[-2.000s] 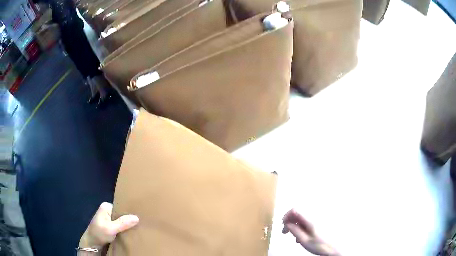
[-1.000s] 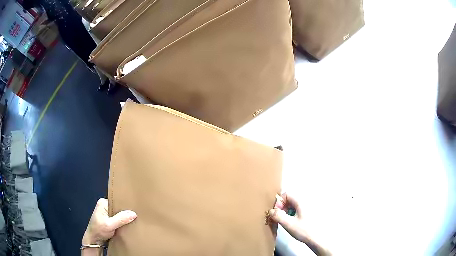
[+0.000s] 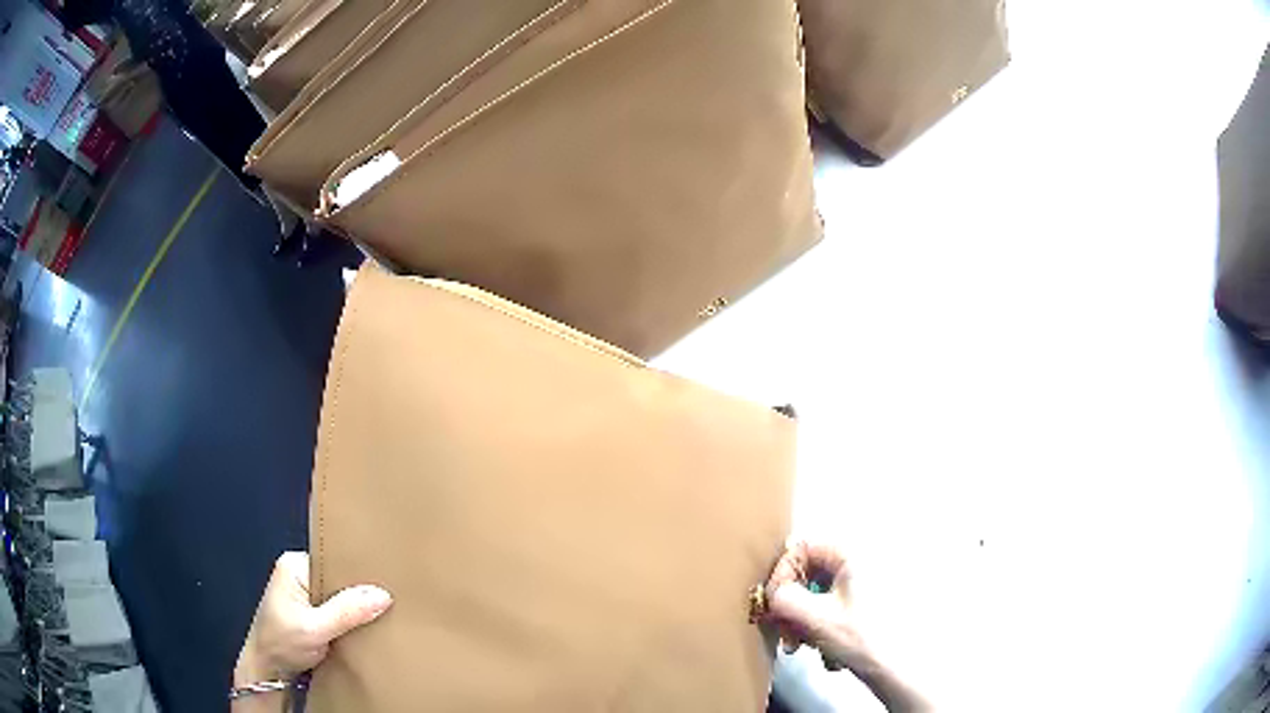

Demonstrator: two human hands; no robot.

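Observation:
A brown tote bag (image 3: 557, 488) lies in front of me, its top edge slanting away. My left hand (image 3: 309, 620) grips its left edge, thumb on the front panel and fingers hidden behind. A small gold logo (image 3: 758, 603) shows near the bag's right edge. My right hand (image 3: 815, 606) is at that edge, its fingertips bunched right beside the logo. A bit of green and a dark end show in my right hand, apparently a small green-handled tool, mostly hidden by the fingers.
More brown bags (image 3: 613, 181) stand in a row just beyond, one close behind the held bag. A white worktable (image 3: 1031, 418) is at the right, with another bag (image 3: 1244, 223) at its far edge. A person (image 3: 209, 105) stands at the upper left.
My right hand has come in from the right to the bag's edge beside the logo, and its fingers have closed. The view has shifted; my left hand keeps its grip.

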